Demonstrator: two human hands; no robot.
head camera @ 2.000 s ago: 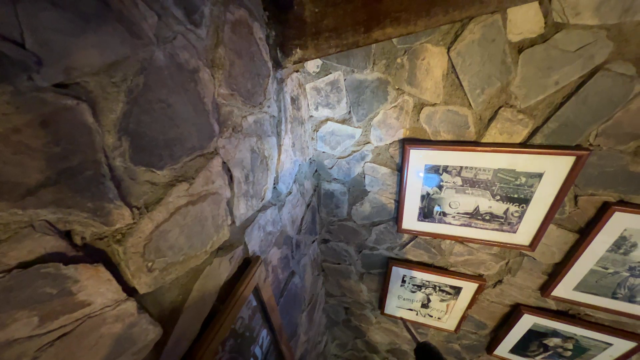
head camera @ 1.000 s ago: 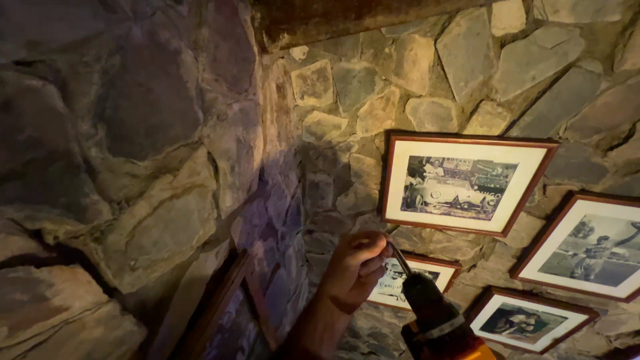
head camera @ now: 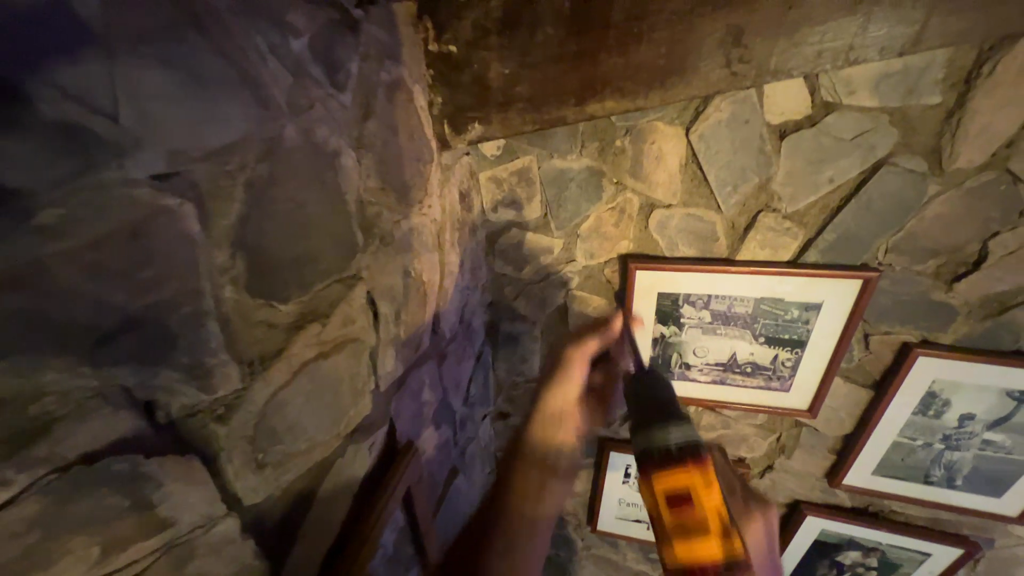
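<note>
My right hand (head camera: 748,500) is wrapped around an orange and black power drill (head camera: 680,480), partly hidden behind its body. From the black chuck a long thin bit (head camera: 632,340) points up toward the left edge of a framed black-and-white car photo (head camera: 740,344). With its fingertips at the bit's front end, my left hand (head camera: 580,380) reaches up from below. Blur hides whether a screw is between those fingers, and whether the tip touches the wall.
A rough stone wall (head camera: 304,224) juts close on the left and meets the picture wall in a corner. Across the top runs a dark wooden beam (head camera: 640,56). More framed photos hang right (head camera: 944,432), lower right (head camera: 872,552) and behind the drill (head camera: 616,496).
Both hands and the drill have moved up the wall, from over the small lower picture to beside the car photo. Two seconds ago no hand was in view. The view has shifted upward.
</note>
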